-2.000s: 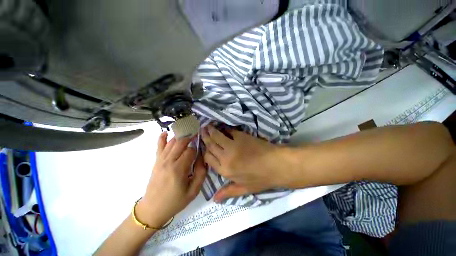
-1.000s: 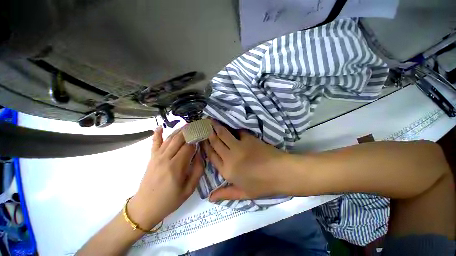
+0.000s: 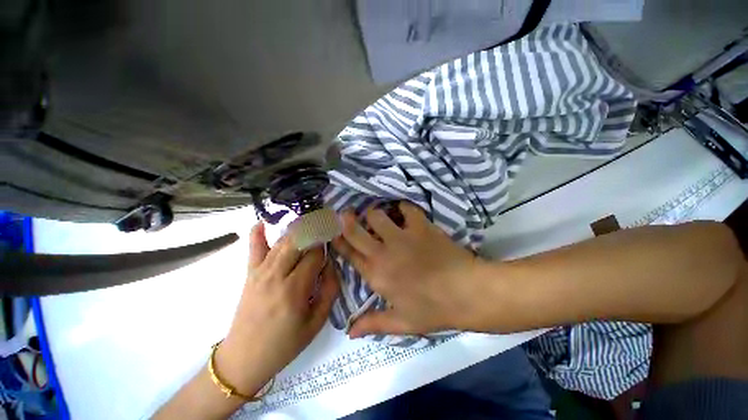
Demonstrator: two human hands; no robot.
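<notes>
The grey-blue and white striped garment piece point(image 3: 508, 90) lies bunched across the table under and behind the sewing machine head point(image 3: 213, 74). My left hand point(image 3: 287, 287) is below the beige ribbed knob point(image 3: 315, 230), fingertips at the fabric edge. My right hand point(image 3: 410, 271) lies on the fabric to the right of the knob, fingers bent, thumb spread near the table's front edge. Both hands press on the cloth. The needle and presser foot are hidden behind the knob and fingers.
A printed scale point(image 3: 320, 369) runs along the front edge, with a brown patch point(image 3: 605, 225) near its right part. Dark snips point(image 3: 715, 148) lie at far right. More striped fabric point(image 3: 599, 357) hangs by the lap. A blue tray point(image 3: 45, 353) is at the left edge. A dark curved bar point(image 3: 123, 267) crosses the left.
The view shifts slightly. My right hand's fingers are more bent and raised than before, and its thumb stays on the cloth. My left hand stays beside the knob.
</notes>
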